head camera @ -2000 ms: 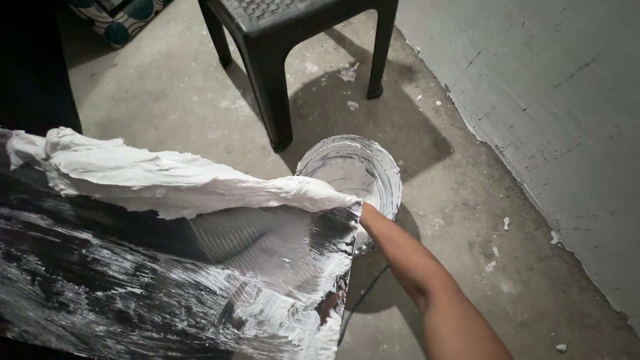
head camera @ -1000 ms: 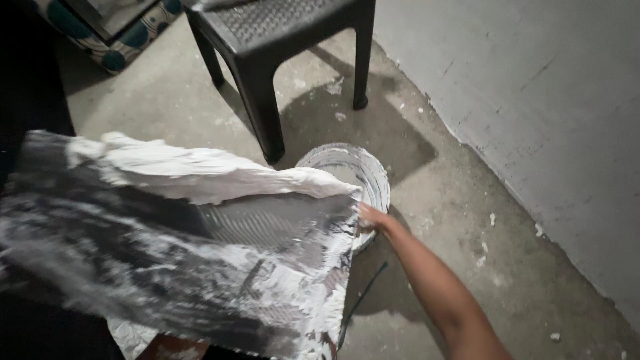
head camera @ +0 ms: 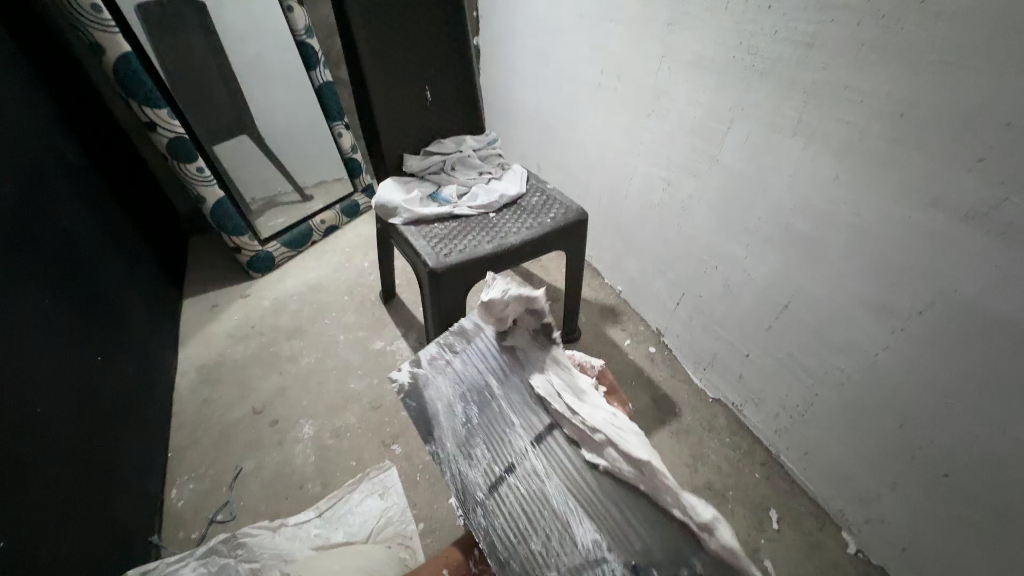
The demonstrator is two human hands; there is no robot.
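Observation:
A flat, ridged board (head camera: 528,464), apparently metal and smeared with white paste, slants across the lower middle. A thick strip of white putty (head camera: 608,436) lies along its right edge, with a lump at the top corner. My left hand (head camera: 472,558) is at the board's lower left edge, holding it from below; its fingers are mostly hidden. Beyond the right edge is my right hand (head camera: 606,380), coated in white paste and partly covered by board and putty. Whether its fingers grip anything cannot be seen.
A dark plastic chair (head camera: 504,232) with crumpled cloths (head camera: 460,180) stands just beyond the board. The grey wall (head camera: 784,224) runs along the right. A mirror (head camera: 272,104) leans against a patterned cushioned item at back left. A whitish sheet (head camera: 352,520) and wire (head camera: 224,508) are at lower left.
The board has turned, its putty strip now along the right side. My right hand has moved from the board's right end to behind its edge. The view has lifted, and the white-smeared bucket is out of sight.

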